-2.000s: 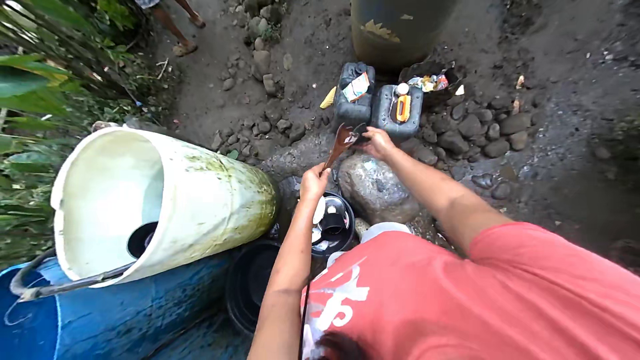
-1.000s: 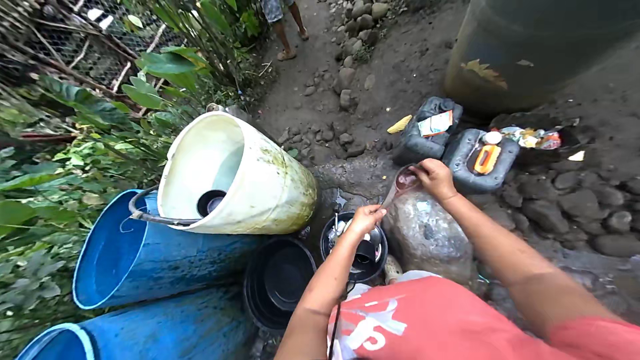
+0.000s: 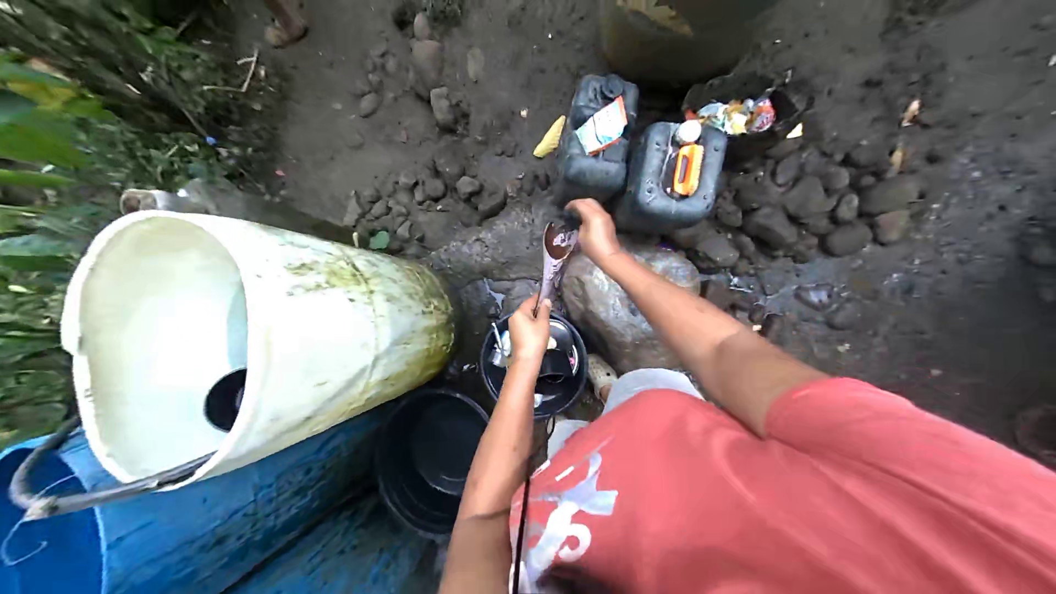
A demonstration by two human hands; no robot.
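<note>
My left hand [image 3: 530,330] is closed around the handle of a brown ladle or large spoon [image 3: 558,244], whose bowl points away from me. At the bowl's right edge is my right hand [image 3: 592,228], its fingers bent around something dark that is too small to name. Below my left hand a black basin [image 3: 582,375] holds several dishes and a dark cup [image 3: 557,364]. Beside the hands lies a large smooth boulder [image 3: 631,309].
Two dark jerrycans [image 3: 596,169] stand beyond the boulder, one bearing an orange-handled brush [image 3: 687,170]. At left are a tall white barrel [image 3: 355,305], blue barrels [image 3: 206,511] and a black tub [image 3: 436,454]. Loose stones [image 3: 771,223] and a person's foot [image 3: 286,31] lie farther off.
The view has swung between frames. The ladle stays between both hands, and its bowl is turned differently than one second ago.
</note>
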